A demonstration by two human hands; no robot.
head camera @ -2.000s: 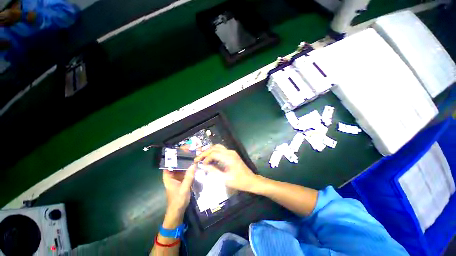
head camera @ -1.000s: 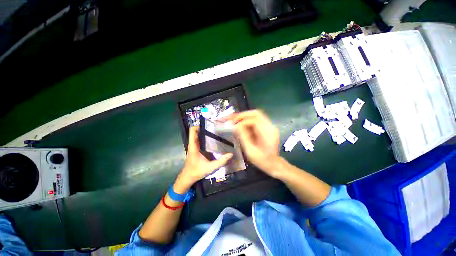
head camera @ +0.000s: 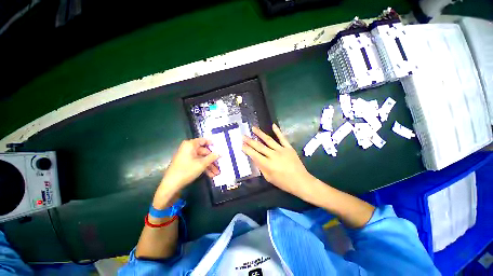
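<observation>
A battery pack [head camera: 231, 153], white with a dark T mark, lies inside the open device [head camera: 216, 110], whose black frame rests on the dark green mat. My left hand [head camera: 189, 163] is at the pack's left edge, fingers bent with the fingertips close together; whether it pinches the edge cannot be told. My right hand [head camera: 278, 159] has its fingers spread, with the fingertips at the pack's right edge, and holds nothing. Small white strips [head camera: 367, 121] lie loosely heaped to the right of the device.
Stacked battery packs [head camera: 357, 62] stand at the back right beside a white tray [head camera: 446, 97]. A blue crate [head camera: 402, 202] holding white sheets is at the lower right. A pale blower box [head camera: 46, 186] sits at the left. A white rail [head camera: 162, 82] edges the green belt behind.
The pack, held tilted above the device before, now lies flat in it. My right hand has opened and spread beside it. Another strip lies at the heap's left side.
</observation>
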